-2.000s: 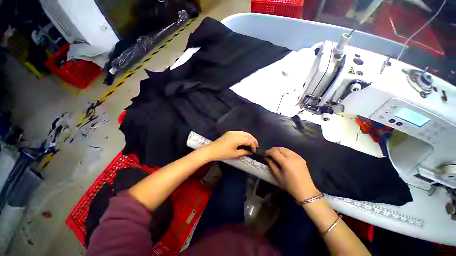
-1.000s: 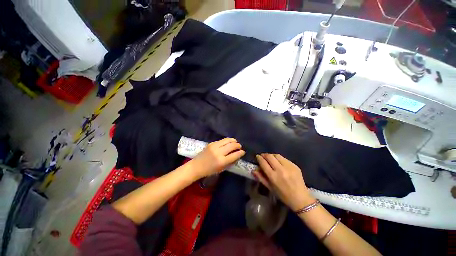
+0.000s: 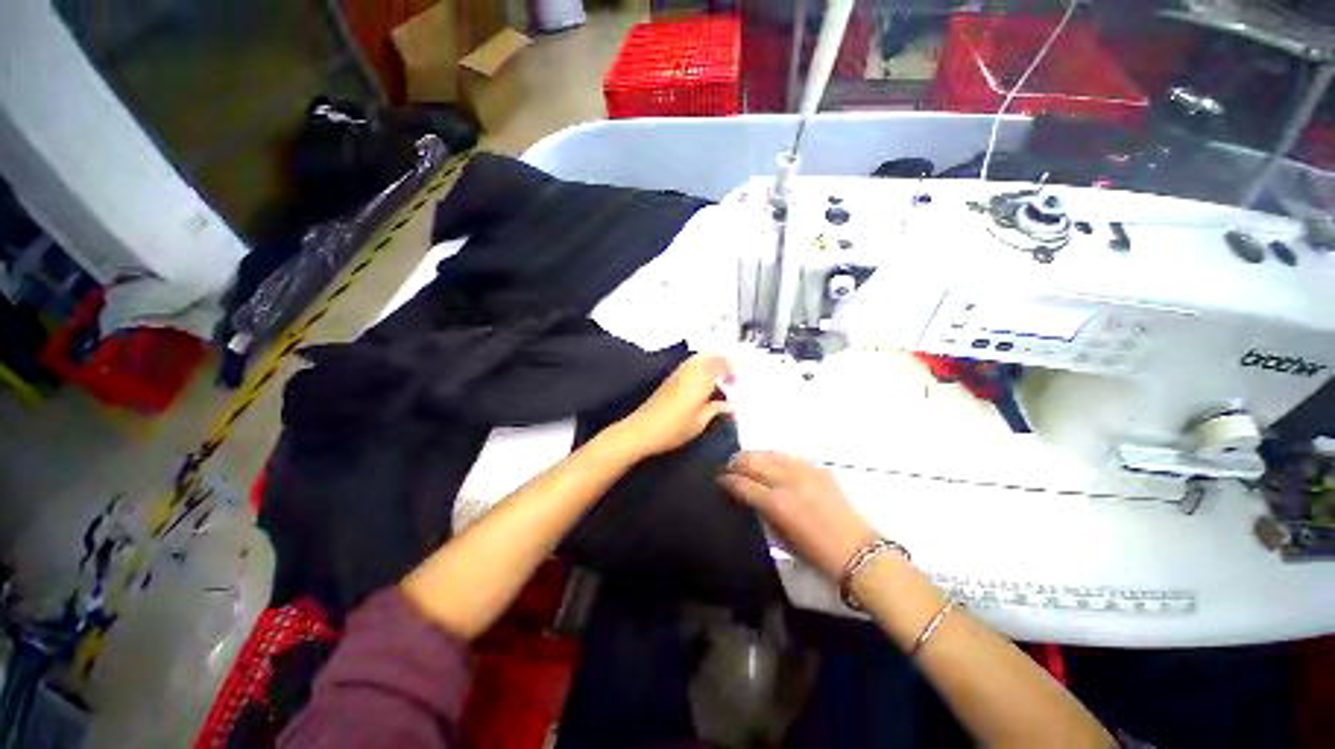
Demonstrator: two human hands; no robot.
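The black garment body (image 3: 395,424) lies in a heap over the left of the white table, with part of it hanging over the front edge. My left hand (image 3: 685,405) pinches the garment's edge just in front of and left of the presser foot (image 3: 764,345). My right hand (image 3: 791,505) rests with its fingertips on the right edge of the cloth, nearer the table's front. The white sewing machine (image 3: 1157,344) stands to the right. Whether cloth lies under the foot cannot be told.
A measuring tape (image 3: 1083,597) runs along the table's front edge. A dark thread-like line crosses the table at right. A red crate (image 3: 271,666) is low at left, another red crate (image 3: 674,69) stands behind the pale blue trough (image 3: 615,147). A red and blue item (image 3: 959,375) is under the arm.
The cloth has been pulled left, off the table's right part. Both hands have moved; my left hand is now close to the presser foot. The view has shifted, showing more of the machine's right end.
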